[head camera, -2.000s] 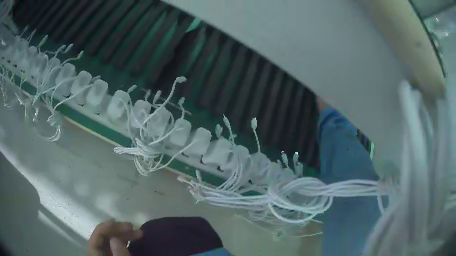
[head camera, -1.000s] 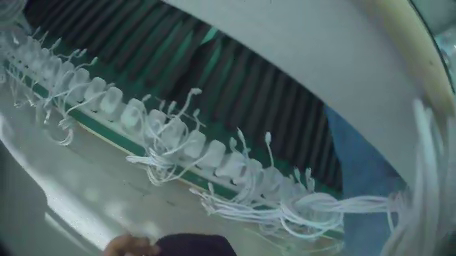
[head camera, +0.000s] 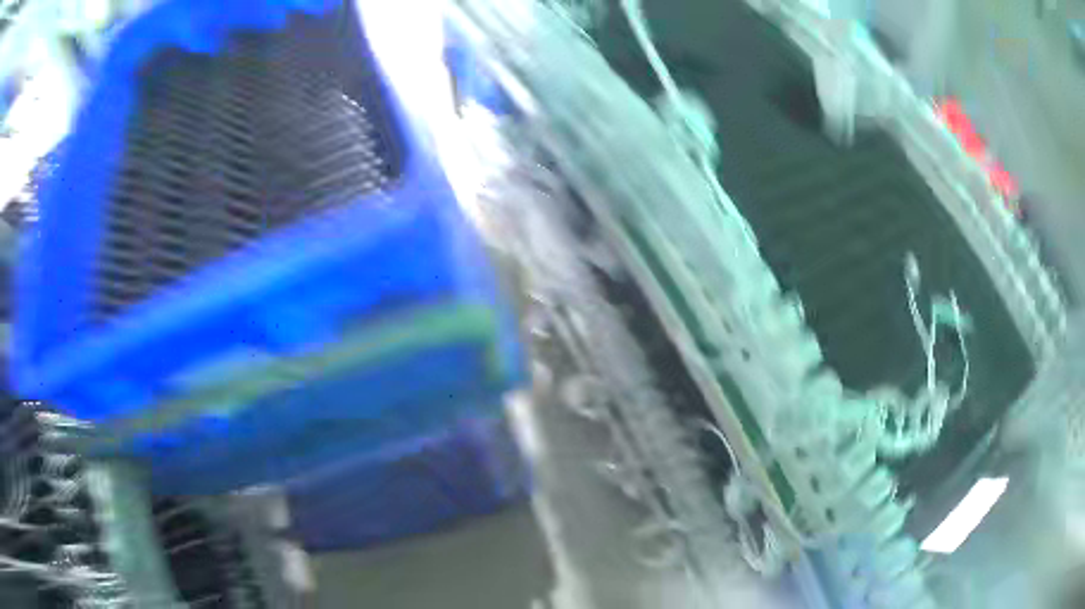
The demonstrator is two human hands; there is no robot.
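Observation:
A blue turnover bin (head camera: 274, 286) stands at the left of the view, blurred by motion. Its inside shows dark ridged rows (head camera: 250, 155); I cannot tell whether phones stand in them. More blue bin wall (head camera: 411, 482) shows below it. At the right is a charging rack with a dark shelf (head camera: 857, 226) and a row of pale chargers (head camera: 833, 428) along its edge. White cables (head camera: 934, 369) hang there. Neither of my hands can be made out in the picture.
A white paper or label (head camera: 965, 515) shows at the lower right. A red mark (head camera: 978, 148) is at the upper right. Pale floor (head camera: 440, 571) shows below the bins. A blurred light blue patch lies at the bottom edge, right of centre.
The view has swung away from the close rack shelf to the blue bin and a rack at the right. The hand seen at the bottom edge before is out of view.

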